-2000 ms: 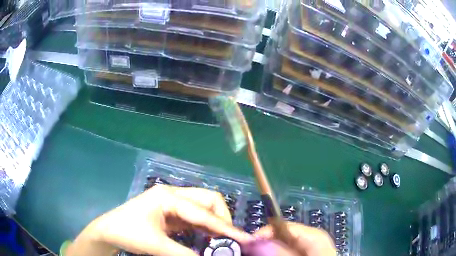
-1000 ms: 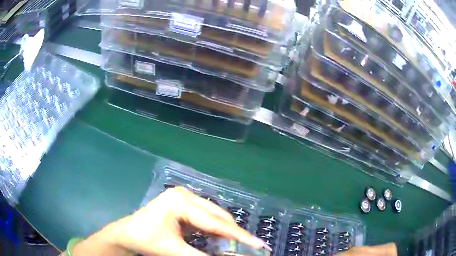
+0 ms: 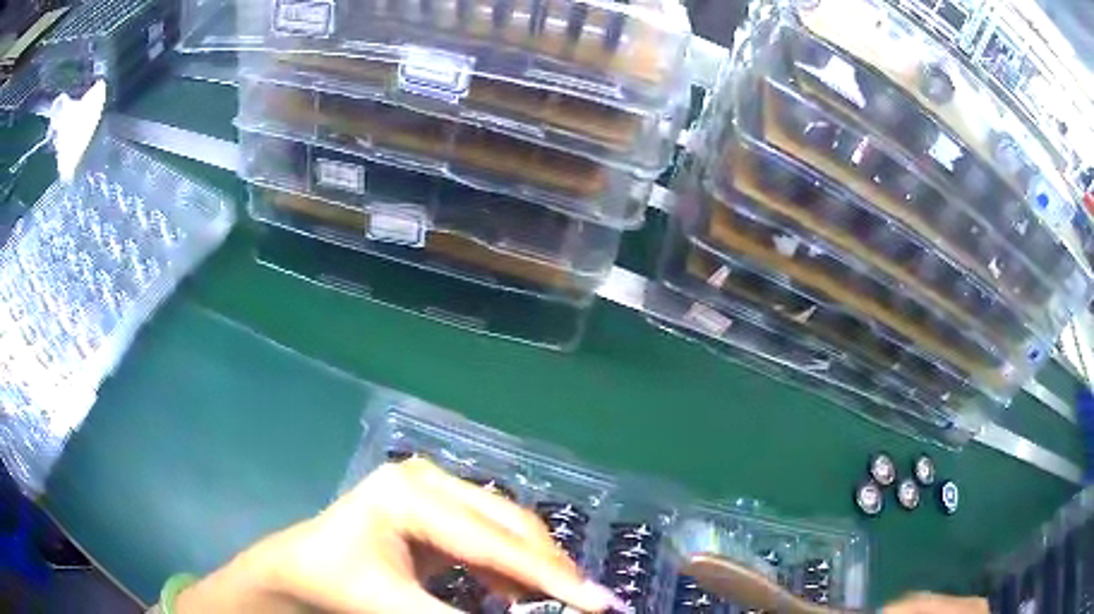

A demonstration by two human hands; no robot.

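Note:
My left hand is over the left part of the clear blister tray nearest me. Its fingers are closed on a round component, mostly cut off by the bottom edge. The tray's columns hold dark parts with silver points. The brush slants low over the tray's right half, its pale bristle end blurred. My right hand is at the bottom edge, mostly cut off, at the handle end of the brush. Several round components lie flat at the right.
Two tall stacks of filled clear trays, left and right, stand at the back. A glaring clear tray or cover lies at the left. Another tray stack is at the far right edge. The bench mat is green.
The brush has swung from upright above the tray to low over its right half. My right hand has moved right, away from my left. My left hand stays over the tray's left part.

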